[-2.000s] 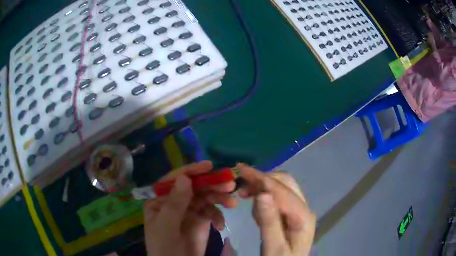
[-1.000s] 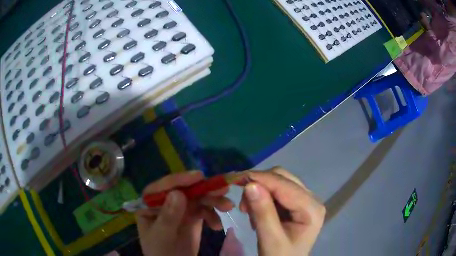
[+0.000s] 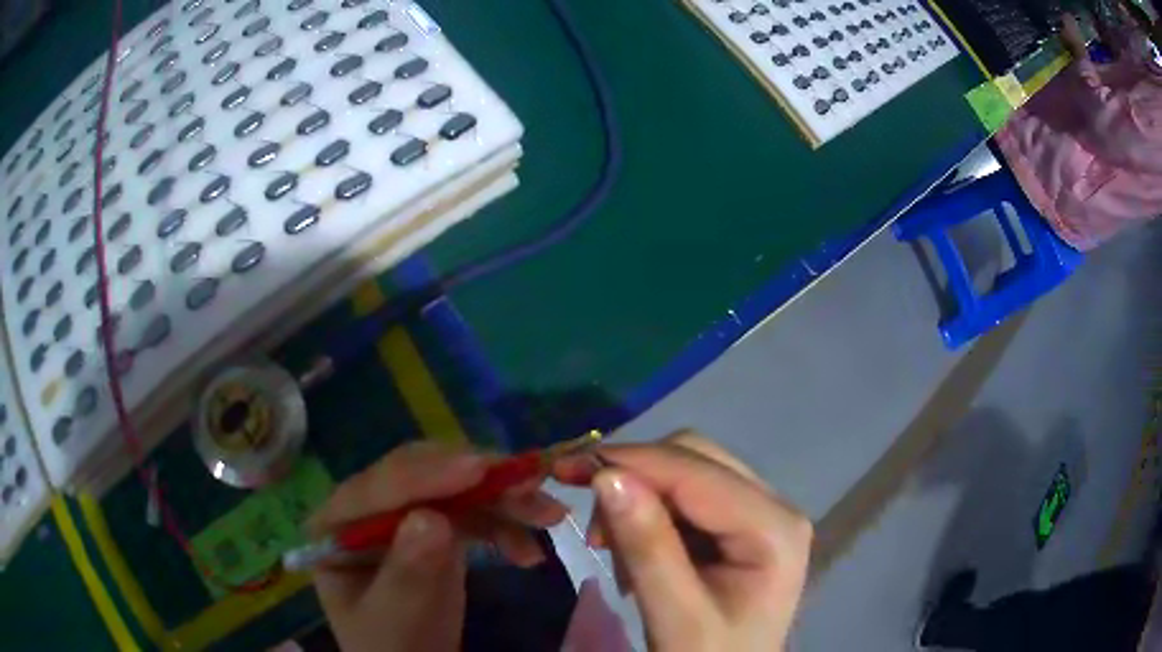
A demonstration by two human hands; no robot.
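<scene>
My left hand (image 3: 421, 535) grips the red test probe (image 3: 382, 525) at the lower middle, its silvery rear end to the left and its gold tip up to the right. My right hand (image 3: 695, 535) is beside the tip, thumb and forefinger pinched together close to it. Whether something small is between these fingers cannot be made out. A thin red wire (image 3: 107, 306) runs over the white tray to the probe's rear. The round metal test base (image 3: 291, 427), with the brass insert (image 3: 242, 420) in it, stands left of my hands.
Stacked foam trays (image 3: 512, 133) hold rows of oval parts at upper left. Another tray (image 3: 816, 135) lies at upper right. A thick cable (image 3: 609, 153) curves across the green mat. A green label (image 3: 261, 522) lies below the base. A blue stool (image 3: 1007, 255) and a person in pink (image 3: 1096, 153) are at right.
The probe has tilted, its tip pointing further up. Its rear end has moved left and down. The right hand stays by the tip. The view has shifted, and a dark shape now shows on the floor at lower right.
</scene>
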